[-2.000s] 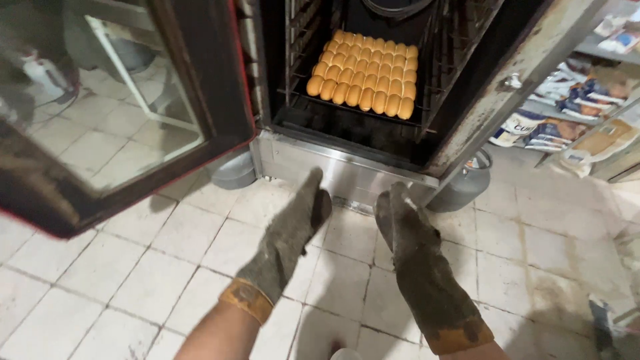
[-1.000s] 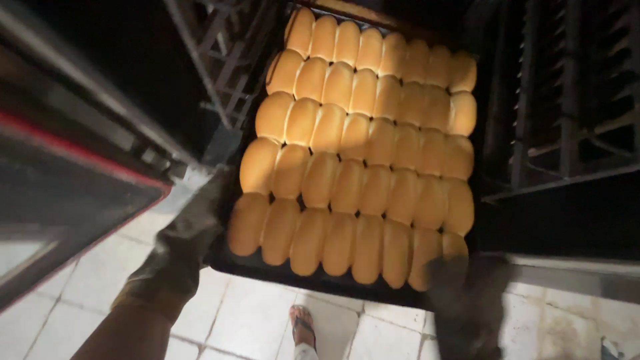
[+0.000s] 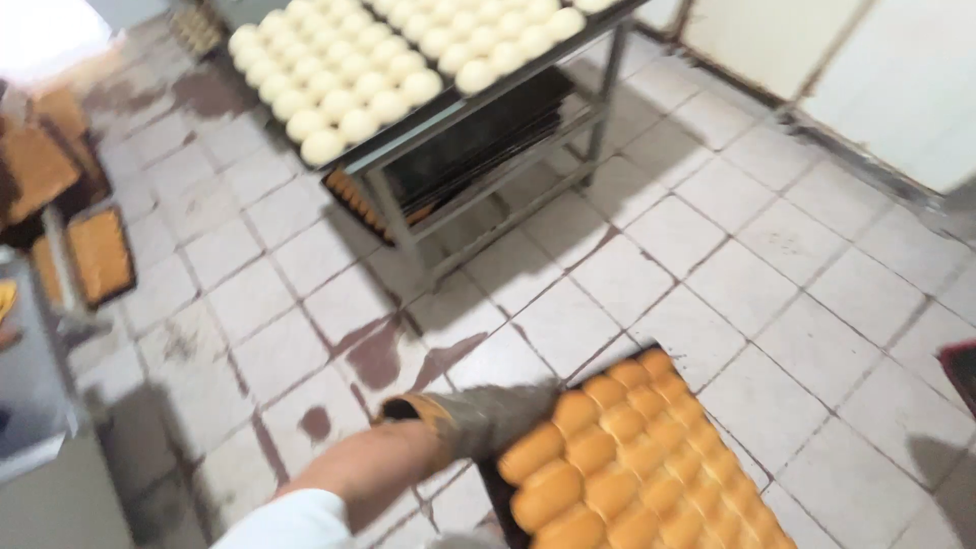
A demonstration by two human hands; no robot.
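A dark baking tray [image 3: 499,499] full of golden-brown bread rolls [image 3: 625,457] fills the lower right of the head view, cut off by the bottom edge. My left hand [image 3: 507,415], in a worn grey oven mitt with a brown cuff, grips the tray's left side near its far corner; the mitt hides the fingers. My right hand is out of the picture. Beyond the tray stands a metal table, and on it are trays of pale, round dough balls [image 3: 335,76].
The metal table's frame [image 3: 404,221] has dark stacked trays [image 3: 480,137] on its lower shelf and browned rolls [image 3: 358,206] low at its left end. Several trays of brown baked goods [image 3: 99,255] lie at the far left, near a grey counter [image 3: 34,381]. White panels [image 3: 884,91] line the upper right.
The tray of rolls, inside the oven two seconds ago, is now out over the tiled floor with my left mitt on it. The view has swung from the oven to the dough table.
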